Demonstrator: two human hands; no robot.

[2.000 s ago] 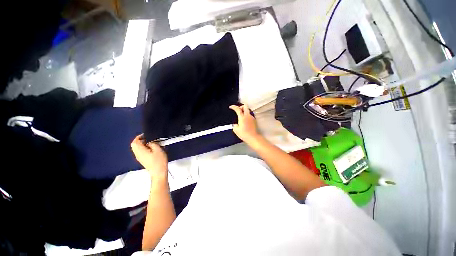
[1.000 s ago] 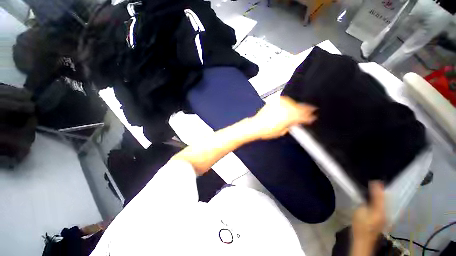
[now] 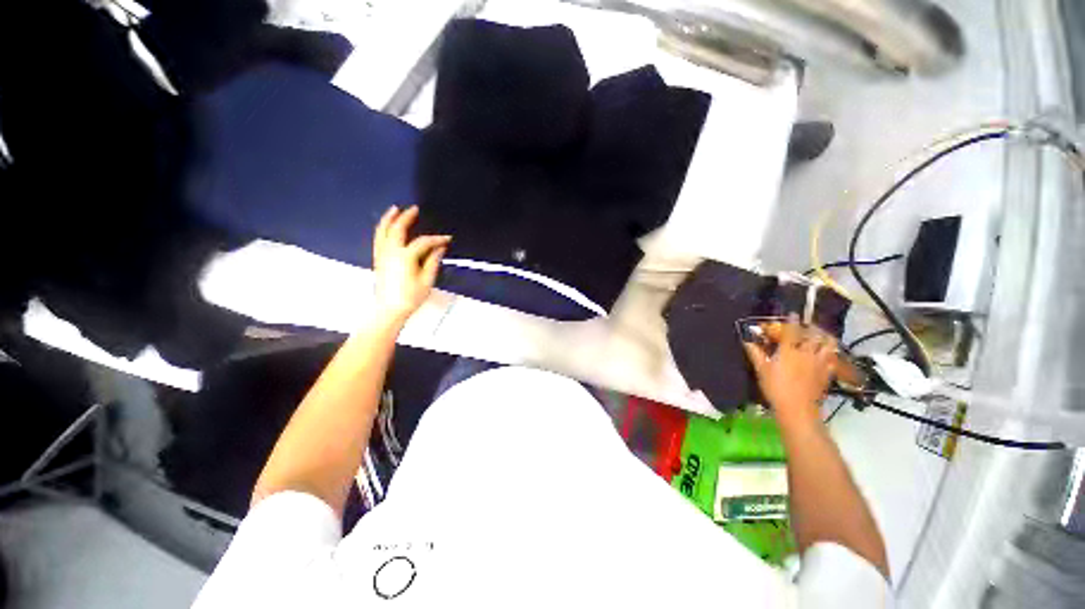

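Observation:
A black garment piece [image 3: 524,179] lies over the navy padded board [image 3: 298,167], with a curved white stripe [image 3: 524,276] along its near edge. My left hand [image 3: 407,259] is at the left end of that stripe, fingers apart, holding nothing that I can see. My right hand [image 3: 797,363] is closed over the handle of the steam iron [image 3: 754,330] on the dark rest pad [image 3: 714,333]. The hand hides most of the iron.
A heap of black garments [image 3: 95,179] is at the left. A green container [image 3: 744,452] and a red patch [image 3: 648,431] are below the pad. Cables loop near a control box [image 3: 952,268] at the right. Pale cloth [image 3: 500,333] lies beside the board.
Both hands have left the garment's striped edge. My right hand has moved right onto the iron. The garment now lies spread on the board, its stripe curved. The view has swung back right.

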